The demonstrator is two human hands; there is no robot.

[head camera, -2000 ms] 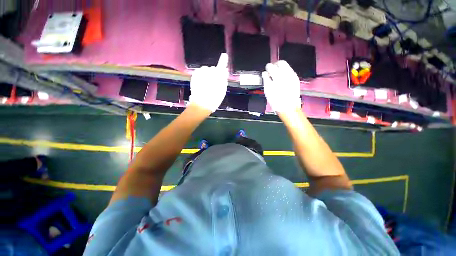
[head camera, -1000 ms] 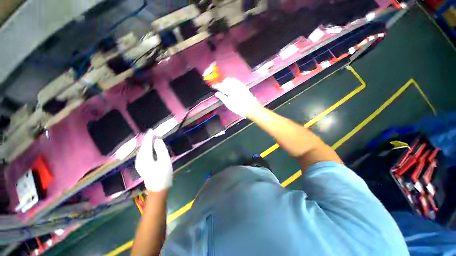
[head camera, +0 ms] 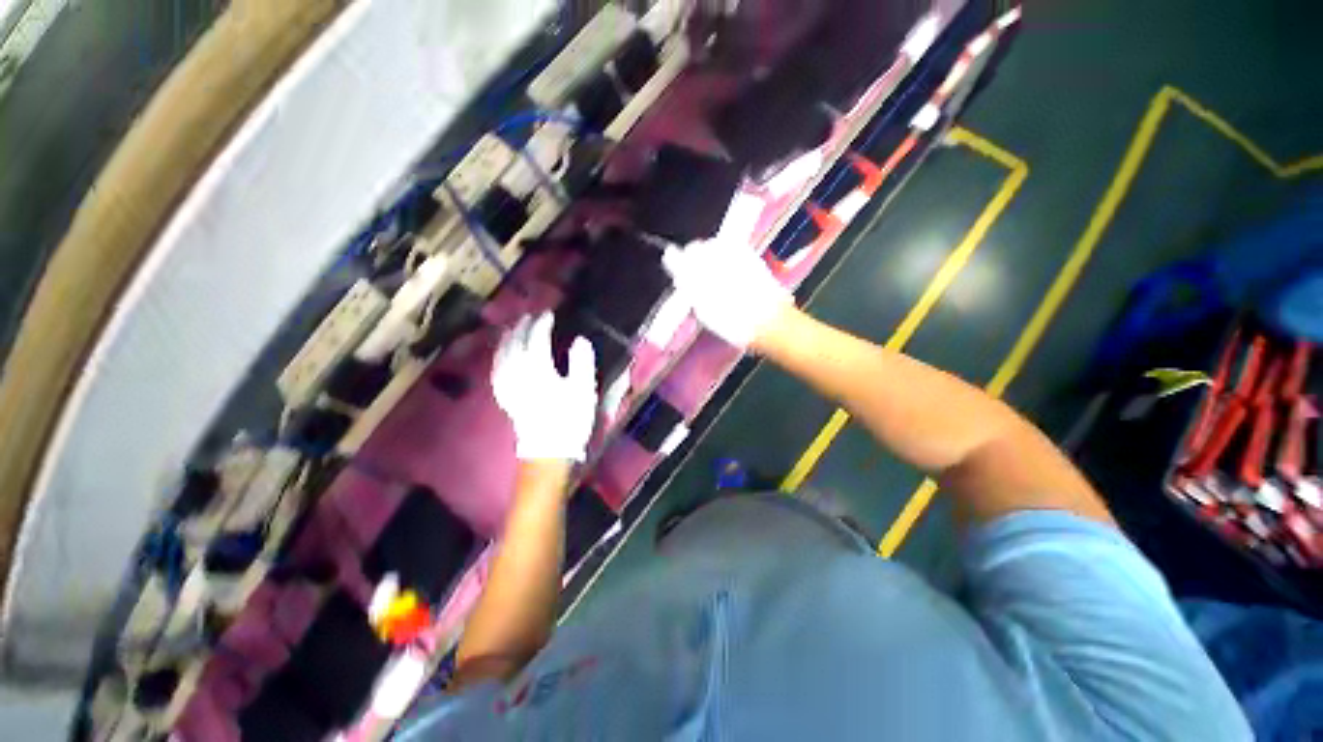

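Note:
A flat black unit point(head camera: 615, 287) lies on the pink shelf point(head camera: 462, 435) between my hands. My left hand point(head camera: 549, 392), in a white glove, is over the shelf at the unit's lower-left side, with fingers apart and nothing seen in it. My right hand point(head camera: 730, 290), also white-gloved, is at the shelf's front edge, its fingertips by the unit's right side. Glare and blur hide whether it grips anything. Another black unit point(head camera: 682, 192) lies just beyond.
Cream power strips point(head camera: 334, 341) with black adapters and blue cables run along the shelf back. A red-yellow object point(head camera: 402, 615) sits by black units at lower left. A curved wood-edged bench point(head camera: 138, 218) is at upper left. A crate of red pieces point(head camera: 1251, 442) stands at right.
The view has turned and moved along the shelf. The red-yellow object, earlier beside my right hand, is now at lower left. Both hands are now closer together around a different part of the row.

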